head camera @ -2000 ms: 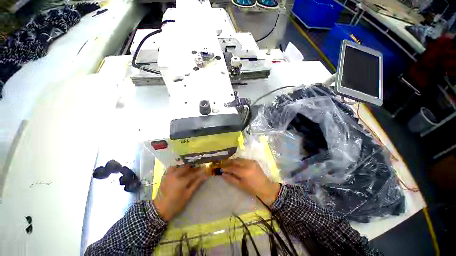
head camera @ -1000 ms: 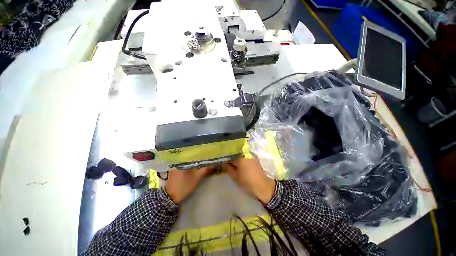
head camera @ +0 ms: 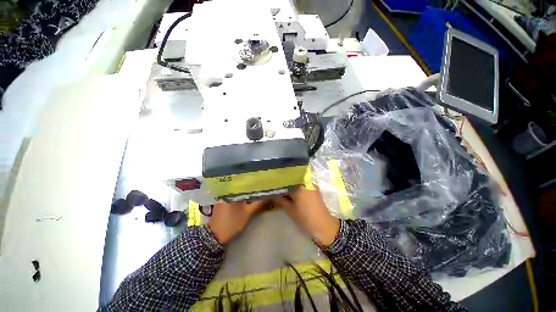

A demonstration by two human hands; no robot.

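The white sewing machine head (head camera: 250, 91) stands in the middle, its dark and yellow front end facing me. My left hand (head camera: 235, 218) and my right hand (head camera: 306, 212) reach under this front end from both sides, with the fingertips close together. The machine head hides most of my fingers. A tiny dark and yellowish spot shows between the fingertips, too small to name. Whether either hand holds a piece cannot be told. Several small black sewn loops (head camera: 155, 211) lie in a curved row on the shiny metal table plate (head camera: 137, 256) left of the machine.
A clear plastic bag (head camera: 442, 152) of black pieces lies right of the machine, its mouth open. A control panel (head camera: 469, 74) stands at the right rear. Yellow tape (head camera: 256, 280) edges the grey work surface. Small black bits (head camera: 36, 270) lie on the white table at far left. Dark hair strands hang at the bottom.
My hands have moved further under the machine front than two seconds ago, when the fingers showed at a small dark piece. The camera view has shifted. The row of black loops looks the same.
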